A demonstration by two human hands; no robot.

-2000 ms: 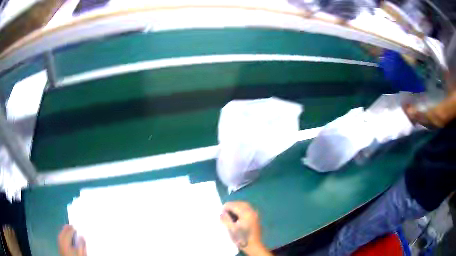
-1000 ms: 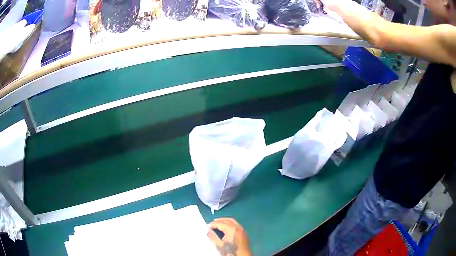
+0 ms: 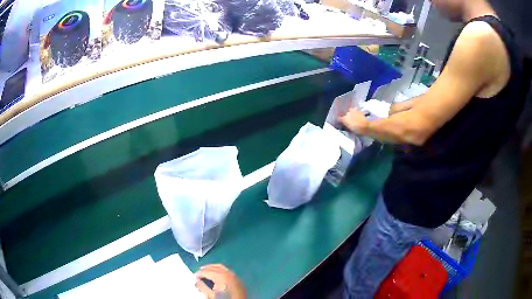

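A stack of flat white bags [image 3: 131,279] lies at the lower left on the green bench, cut off by the bottom edge. My right hand [image 3: 220,281] is at the stack's right edge with fingers curled; a small dark spot shows at the fingers, and I cannot tell whether they grip a bag. My left hand is out of the picture. A bagged item [image 3: 201,201] stands upright in a white sleeve just beyond my right hand. A second bagged item [image 3: 300,169] leans further right.
A co-worker [image 3: 449,128] stands at right with hands at an open carton [image 3: 349,108]. The green conveyor [image 3: 116,198] runs behind a pale rail. A raised shelf holds printed boxes [image 3: 67,44] and plastic-wrapped dark parts [image 3: 256,16]. A blue bin [image 3: 364,67], red stool [image 3: 413,275] and blue basket [image 3: 461,263] also show.
The view has turned right, so the bench things appear further left. My left hand has left the picture. The co-worker's hands have moved from the shelf to the cartons.
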